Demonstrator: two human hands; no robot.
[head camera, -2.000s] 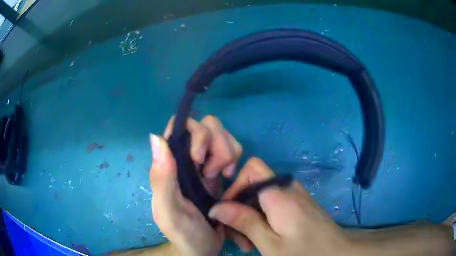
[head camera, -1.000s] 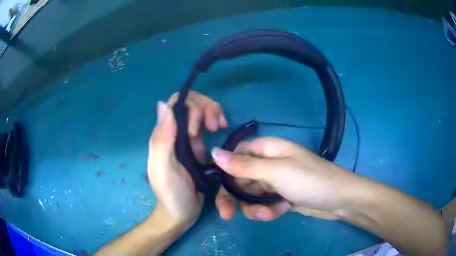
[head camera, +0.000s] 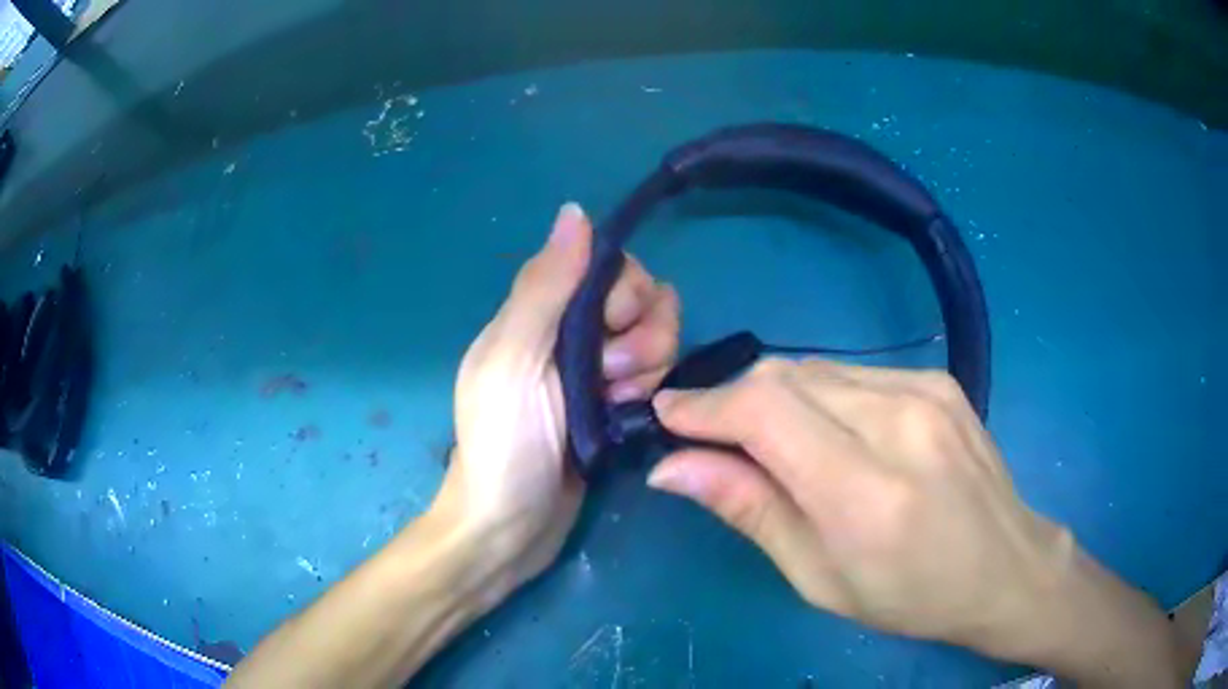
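A large black padded headband (head camera: 808, 155) arches above the green bench. My left hand (head camera: 532, 370) is wrapped around its left end. My right hand (head camera: 862, 485) grips a small black yoke (head camera: 714, 364) at that same end, near a small dark hinge joint (head camera: 628, 420). Most of the yoke is hidden behind my right hand. A thin black wire (head camera: 848, 351) runs from the yoke's tip towards the headband's right side. The right end of the headband is hidden behind my right hand.
A pile of black curved parts (head camera: 51, 370) lies on the green bench (head camera: 269, 310) at the left edge. A bright blue tote (head camera: 81, 633) shows at the lower left corner. Whitish material is barely visible at the lower right edge.
The headband and my left hand have moved right and tilted. My right hand has turned over the yoke and now covers most of it, where its curve showed before.
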